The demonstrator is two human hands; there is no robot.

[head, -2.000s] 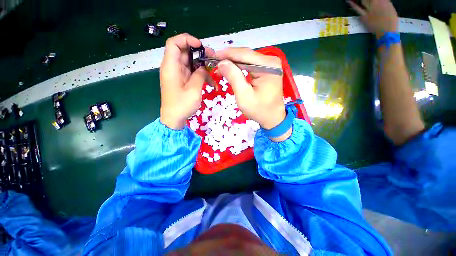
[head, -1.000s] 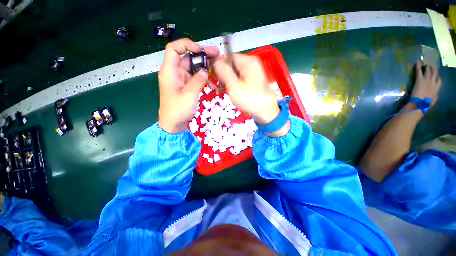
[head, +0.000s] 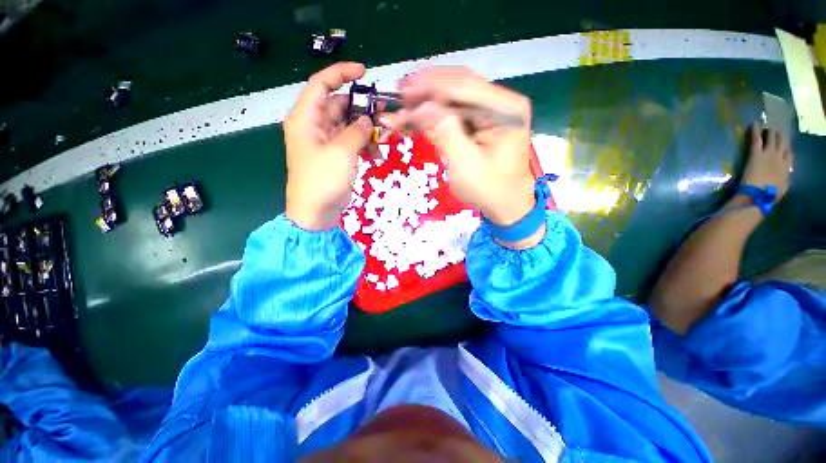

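My left hand [head: 321, 154] holds a small black electronic module [head: 362, 99] between its fingers above the top left of the red tray. My right hand [head: 475, 136], partly blurred, holds grey tweezers [head: 498, 116] roughly level, with the tip end at the module. Whether the tips touch it or hold a piece cannot be told. The red tray [head: 403, 297] lies below both hands. A loose heap of small white pieces [head: 394, 212] lies in it. My right hand hides the tray's upper right part.
More black modules lie on the green surface at left [head: 178, 208] and beyond the white curved strip [head: 226, 118]. A black component tray [head: 36, 280] is at far left. A neighbour's arm [head: 715, 244] rests at right by a pale sheet [head: 777, 113]. Another blue sleeve [head: 45, 398] is at lower left.
My right hand has swung the tweezers from upright back to level, with the tip end at the module. The modules beyond the white strip have shifted right. The neighbour's hand has moved from the top to the right.
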